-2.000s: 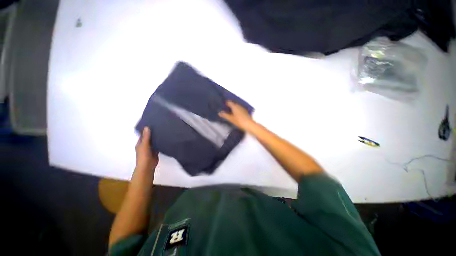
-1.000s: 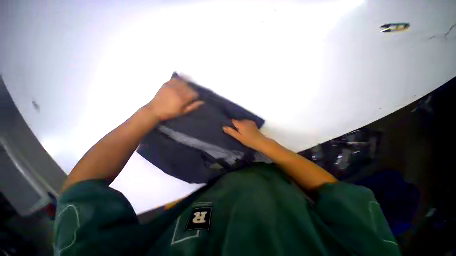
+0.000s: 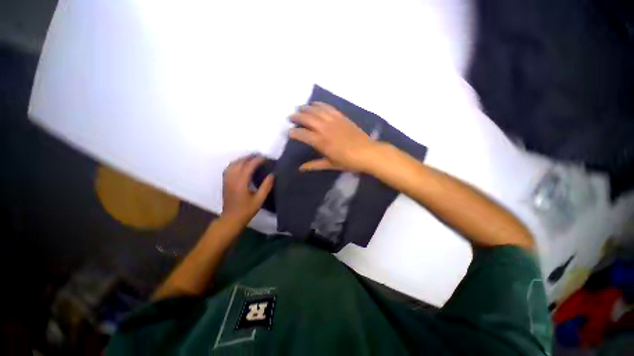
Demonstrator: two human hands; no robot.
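A dark suit jacket (image 3: 372,215), folded to a rough square, lies on the white table (image 3: 174,83) against the table's near edge. A strip of pale grey lining (image 3: 337,205) shows between its dark parts. My right hand (image 3: 334,139) lies on the jacket's upper left part with fingers spread and the palm down. My left hand (image 3: 245,186) is at the jacket's left edge, its thumb and fingers around a dark fold of cloth that sticks out there. The fingertips are partly blurred.
A large dark jacket pile (image 3: 556,76) lies at the upper right. A crumpled clear packet (image 3: 556,198) is at the right, with black scissors (image 3: 562,269) below it. A red and blue bundle (image 3: 591,313) is at the lower right. A round yellow-brown shape (image 3: 135,198) is beyond the near edge at left.
The view has swung, so the pile and packet show at the right again. My left hand has gone from the jacket's top to its left edge. My right hand has moved across to its upper left.
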